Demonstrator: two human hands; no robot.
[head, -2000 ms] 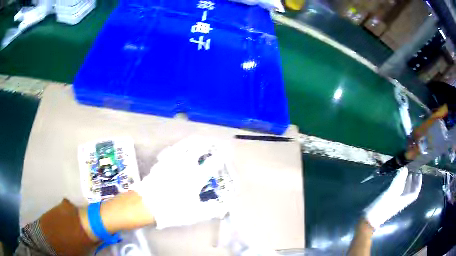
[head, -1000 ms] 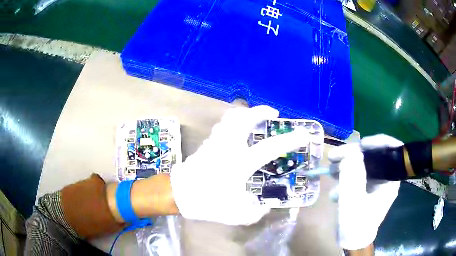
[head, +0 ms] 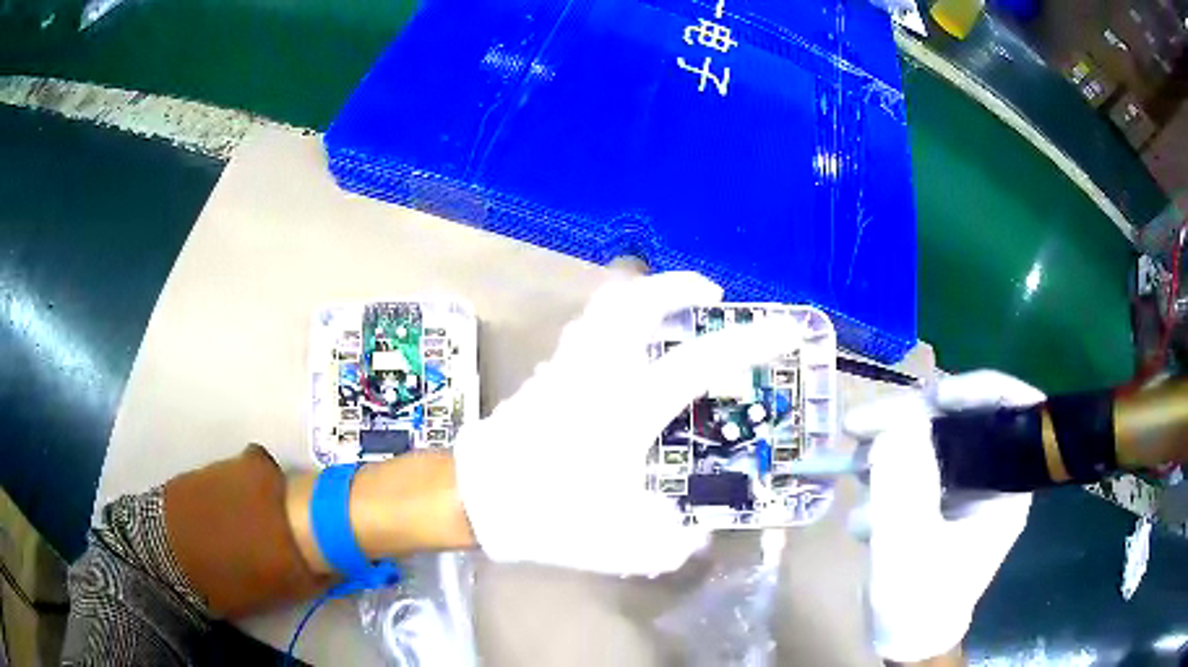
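A white socket housing [head: 818, 391] lies open on the beige board, with a circuit board [head: 740, 424] inside. My gloved left hand [head: 586, 437] holds its left side, with fingers reaching across the top part and hiding some of it. My gloved right hand [head: 932, 521] is closed around the front of an electric screwdriver [head: 997, 450]. The screwdriver lies nearly level, its tip pointing left at the lower right part of the housing. Whether the tip touches a screw cannot be told. A second open housing [head: 466, 371] with a circuit board lies left of my left hand.
A blue stack of plastic sheets [head: 612, 130] lies just behind the housings. A slim dark tool [head: 876, 370] lies by its right corner. Plastic bags with white cord [head: 424, 612] lie near the front edge. A green belt [head: 1003, 235] runs behind.
My right hand has come from the far right, taken hold of the screwdriver and brought it to the housing's right side. Over the last second, both hands and the housing have shifted only slightly.
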